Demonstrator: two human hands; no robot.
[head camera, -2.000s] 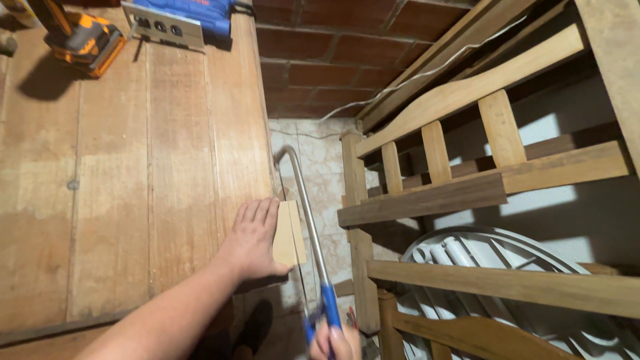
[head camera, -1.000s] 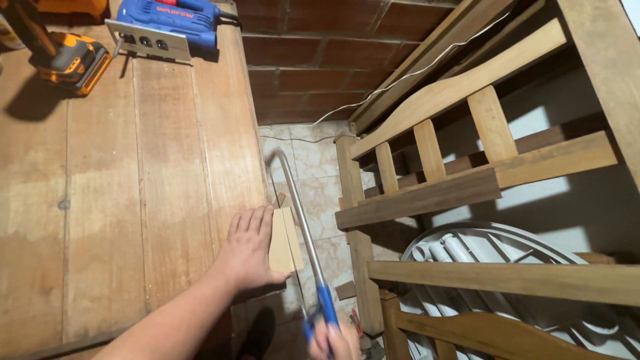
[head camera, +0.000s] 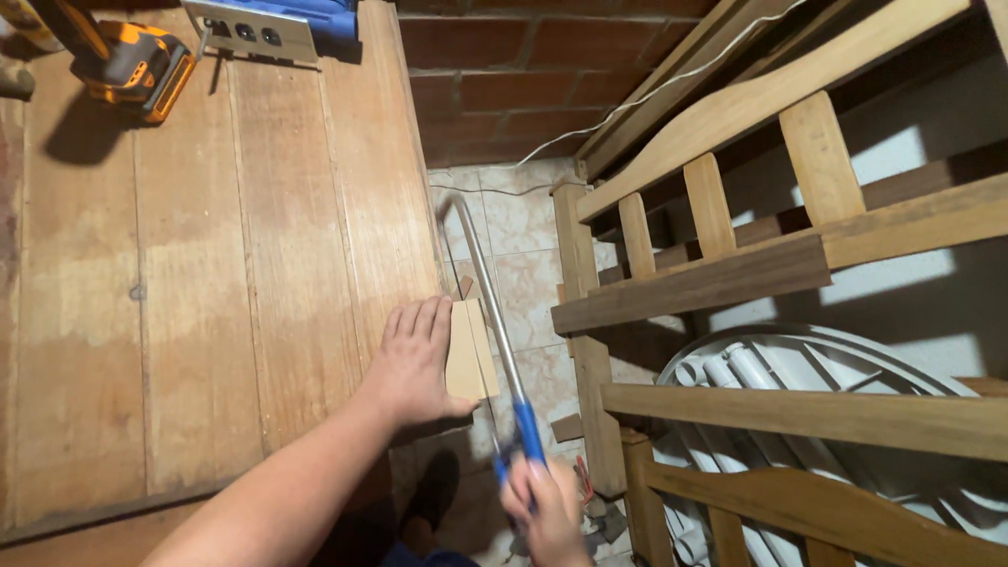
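Observation:
My left hand (head camera: 417, 362) presses a thin, light wooden board (head camera: 466, 346) down at the right edge of the wooden table (head camera: 299, 236), thumb at its near edge. The board juts out past the table edge. In my right hand (head camera: 543, 500), slightly blurred, is the blue handle of a hacksaw (head camera: 496, 311) with a bent metal tube frame. Its thin blade runs lengthwise along the board, in or over a dark line; how deep it sits cannot be told.
On the table's far left lie an orange and black cordless tool (head camera: 138, 71), a metal plate with outlets (head camera: 256, 33) and a blue power tool (head camera: 331, 16). Wooden slatted frames (head camera: 724, 118) stand at the right, with white plastic pieces (head camera: 740, 366) behind. A white cable (head camera: 630, 104) hangs by the brick wall.
My left hand stays on the board, and my right hand still holds the hacksaw at it. The view has shifted slightly. Nothing else has plainly changed.

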